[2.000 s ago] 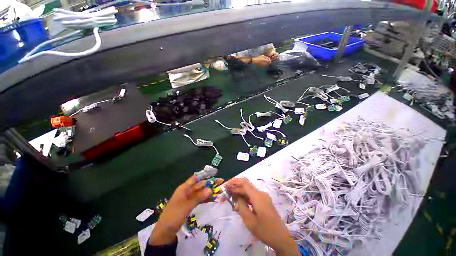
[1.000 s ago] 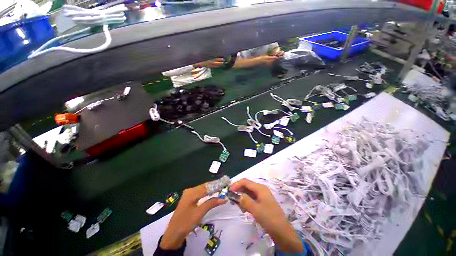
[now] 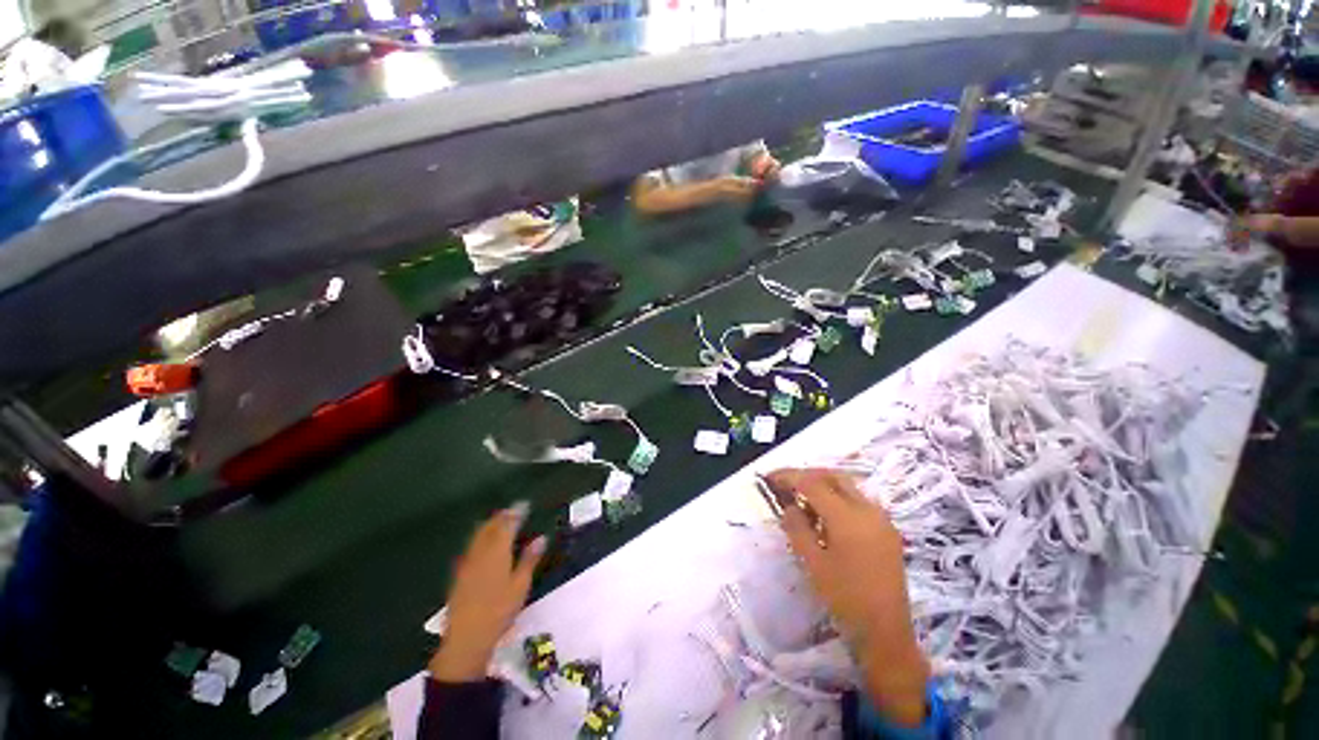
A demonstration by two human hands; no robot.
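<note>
My left hand [image 3: 489,593] is blurred over the belt's near edge, fingers apart, with nothing clear in it. My right hand [image 3: 854,571] is over the white sheet at the left edge of the white cable pile [image 3: 1013,506]. A thin dark and white shape shows at its fingertips; I cannot tell if it is held. Several circuit boards with yellow and black parts [image 3: 583,677] lie on the sheet by my left wrist. A white cable [image 3: 543,451] with a green board [image 3: 624,506] and a white rectangular piece [image 3: 585,509] lies on the belt beyond my hands.
More joined cables and boards [image 3: 697,376] lie on the dark green belt [image 3: 362,578]. A dark-topped red box [image 3: 311,434], black parts [image 3: 521,311] and a blue bin [image 3: 926,140] are opposite. A grey shelf [image 3: 434,138] crosses above. Another person's arms [image 3: 702,191] are across the belt.
My hands have moved apart, the left leftward and the right rightward. The grey piece between them is gone from there. A cable with board and white piece now lies on the belt just beyond.
</note>
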